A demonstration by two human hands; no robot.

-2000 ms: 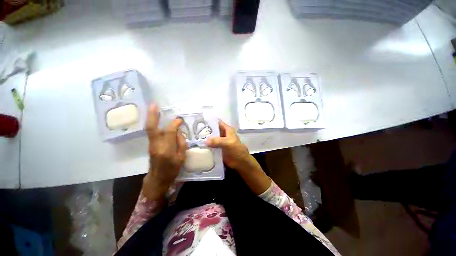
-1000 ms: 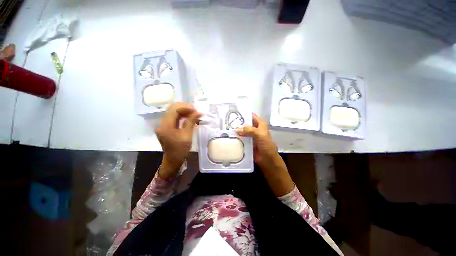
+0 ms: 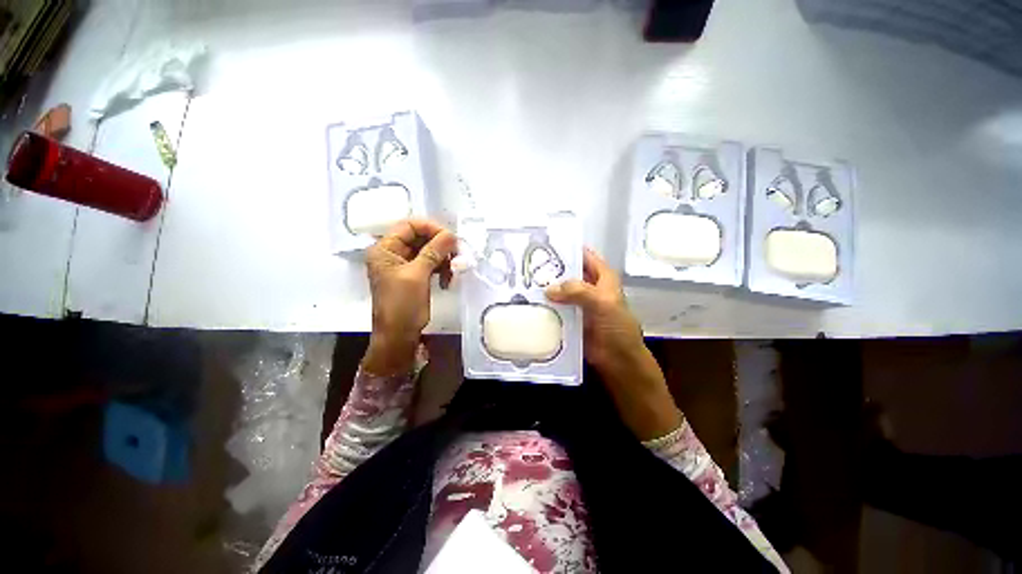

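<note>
A pale grey tray (image 3: 520,368) lies at the table's front edge. A cream charging case (image 3: 522,332) sits in its lower hollow and an earbud (image 3: 544,267) in its upper right hollow. My right hand (image 3: 611,314) grips the tray's right side, thumb on top. My left hand (image 3: 409,269) pinches a small pale piece, apparently an earbud (image 3: 464,261), at the tray's upper left. Its exact shape is blurred. One filled tray (image 3: 390,244) stands behind my left hand. Two filled trays (image 3: 686,268) (image 3: 798,289) stand side by side at the right.
A red bottle (image 3: 95,182) lies at the left, near a crumpled white item (image 3: 151,79) and a small yellow-green item (image 3: 164,145). A dark phone (image 3: 677,19) and grey stacks (image 3: 930,43) are at the back. A blue stool (image 3: 146,440) is on the floor. Part of a hand shows at far left.
The view has shifted, so the table items appear further right and the red bottle shows more fully. My left hand has moved from over the tray to its upper left edge, fingers pinched.
</note>
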